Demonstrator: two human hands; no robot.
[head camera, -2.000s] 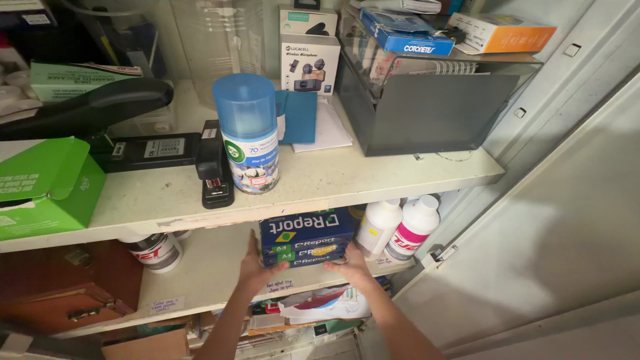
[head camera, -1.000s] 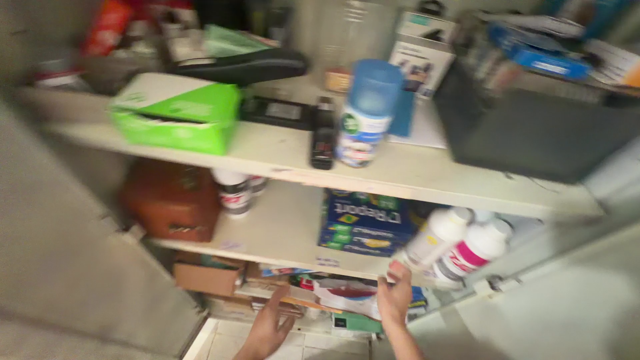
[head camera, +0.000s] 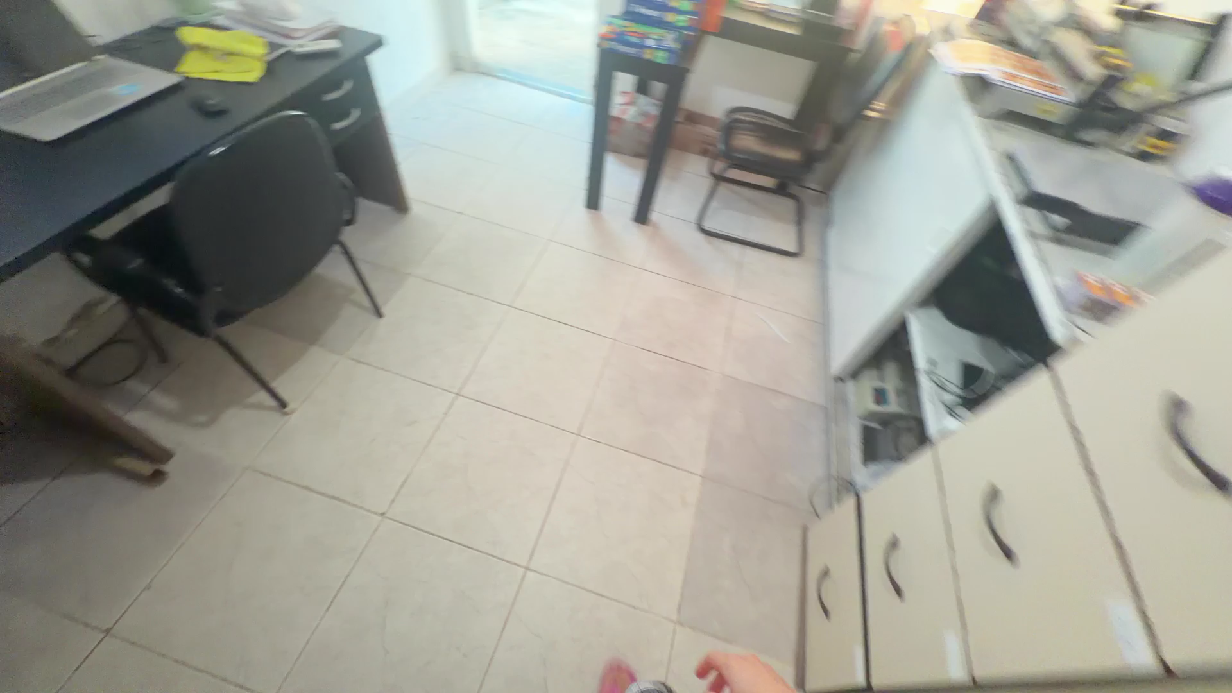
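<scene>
At the bottom edge, right of centre, part of my right hand (head camera: 741, 672) shows over the tiled floor. Only some of its fingers and the back are in view, and whether it is open cannot be told. The tip of a pink shoe (head camera: 617, 674) is just left of it. My left hand is out of view. To the right of my right hand stands a row of cream cabinet fronts (head camera: 1020, 577) with dark curved handles.
A black chair (head camera: 265, 217) stands by a dark desk (head camera: 87, 183) with a laptop (head camera: 87, 94) and a yellow cloth (head camera: 221, 54). Blue packs (head camera: 643, 37) rest on a narrow dark table (head camera: 596, 135). Behind it is another chair (head camera: 765, 144). A cluttered white counter (head camera: 1097, 183) runs along the right.
The view has swung from the shelves to the room. My hands were on the stacked paper packs two seconds ago, then below and away from them; now only my right hand shows.
</scene>
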